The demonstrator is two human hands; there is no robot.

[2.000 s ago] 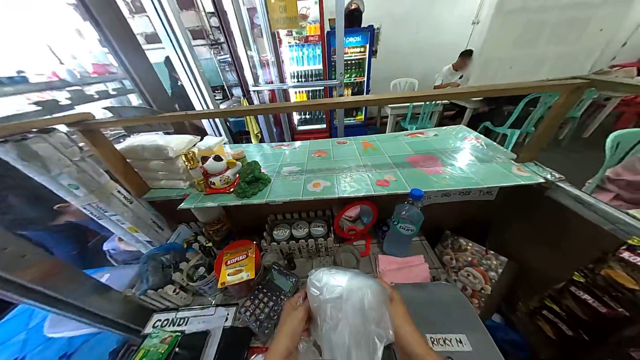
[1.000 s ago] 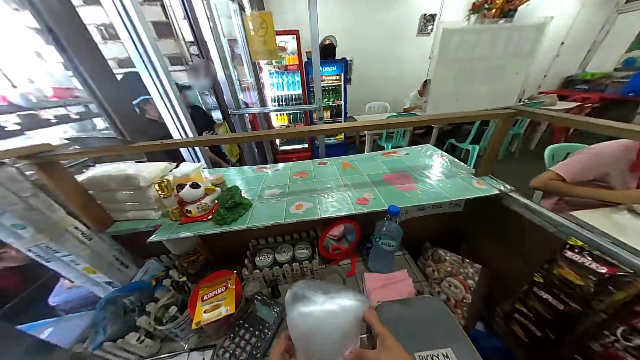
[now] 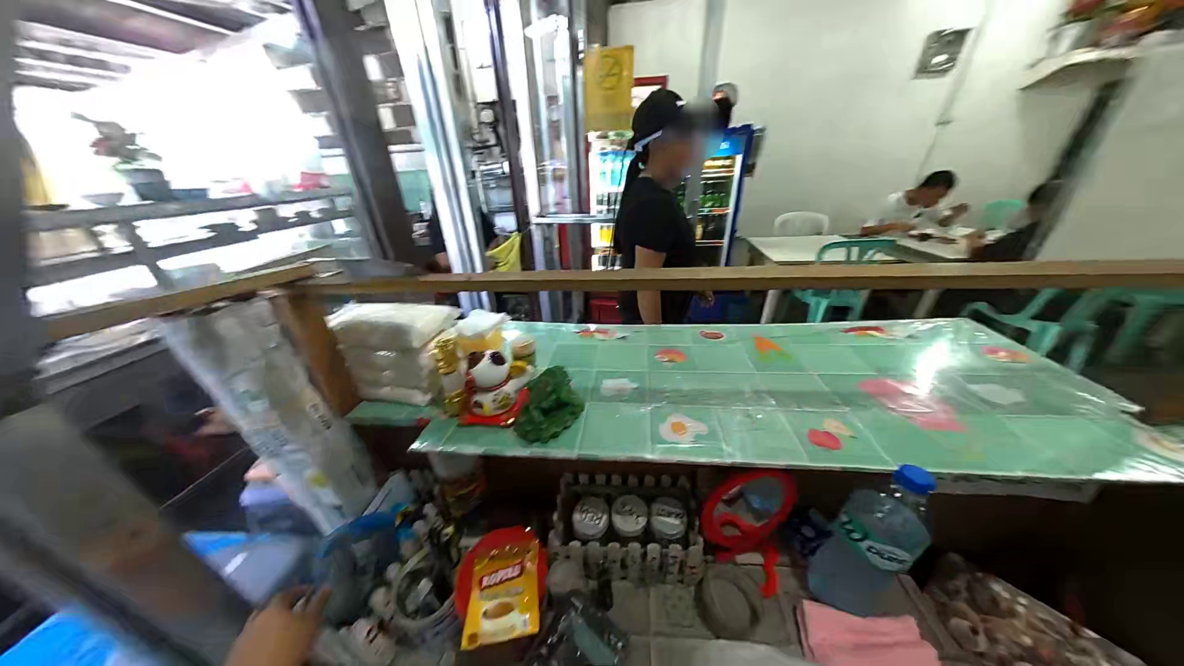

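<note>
My left hand [image 3: 277, 631] is low at the left edge of the counter, blurred, beside a blue plastic bag [image 3: 356, 564] and a round wire-like holder [image 3: 421, 592] of small items; what its fingers touch cannot be told. My right hand is out of view. Right of the holder, a yellow Kopiko sachet [image 3: 502, 592] lies on a red round container [image 3: 472, 564]. Several lidded jars [image 3: 629, 518] stand in a small picket-fence box. Beyond them are a red-framed mirror [image 3: 749, 509], a blue-capped water bottle [image 3: 869, 546] and a folded pink cloth [image 3: 865, 636].
A raised shelf with a green plastic cover [image 3: 758, 416] spans the front, holding a lucky cat figurine [image 3: 490, 375], a green leafy bunch [image 3: 549, 405] and stacked white packs [image 3: 393, 347]. A wooden rail [image 3: 740, 277] runs behind. A person in black [image 3: 655, 222] stands beyond it; others sit at tables.
The clear plastic bag of white stuff that both hands held is out of view. My left hand is now at the lower left, my right hand gone from view. A person in black has appeared beyond the rail.
</note>
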